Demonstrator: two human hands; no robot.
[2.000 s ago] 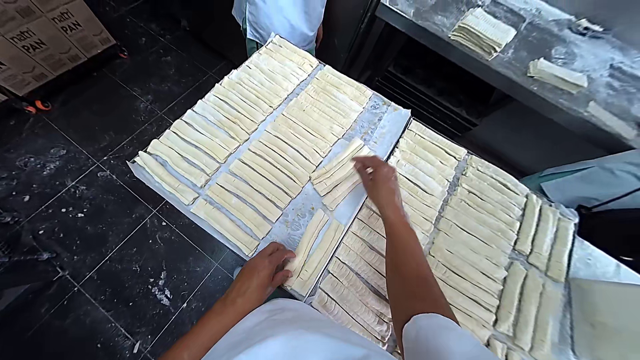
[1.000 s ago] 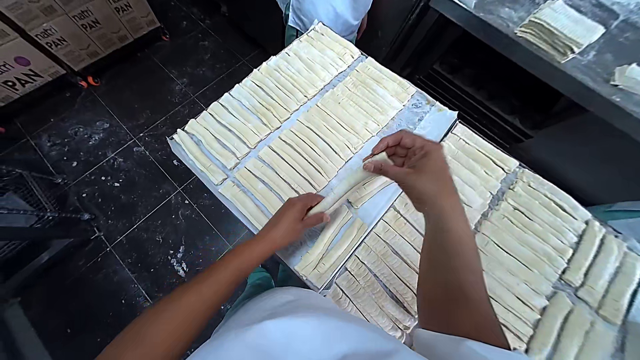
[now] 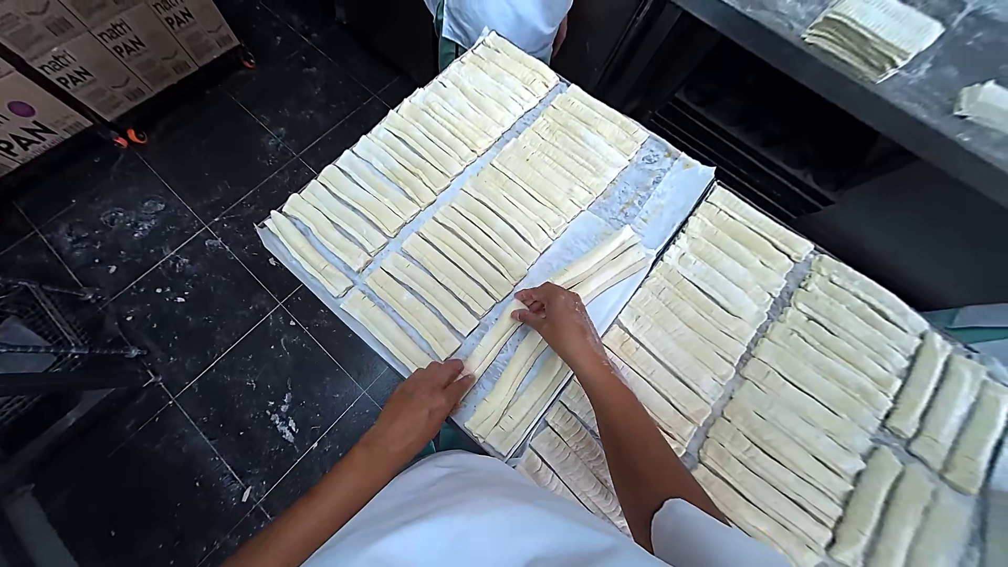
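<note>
A strip of dough (image 3: 494,339) lies slantwise on the paper-lined tray (image 3: 669,193), between my two hands. My left hand (image 3: 429,394) touches its near end at the tray's edge. My right hand (image 3: 555,319) pinches its far end between thumb and fingers. Two dough strips (image 3: 504,398) lie just right of it, near the tray's corner. Beyond my right hand is a small bunch of loose dough strips (image 3: 602,264), partly hidden by that hand. Rows of dough strips (image 3: 449,276) cover the left part of the tray.
A second tray of dough strips (image 3: 803,394) adjoins on the right. Stacked dough sheets (image 3: 874,35) lie on a floured counter (image 3: 937,102) at the upper right. Cardboard boxes (image 3: 118,47) stand on a wheeled base at the upper left. A person in white (image 3: 504,24) stands beyond the tray.
The strip held raised between both hands one second ago now lies on the tray paper, left of the two near strips. My left hand has moved down to the tray's near edge.
</note>
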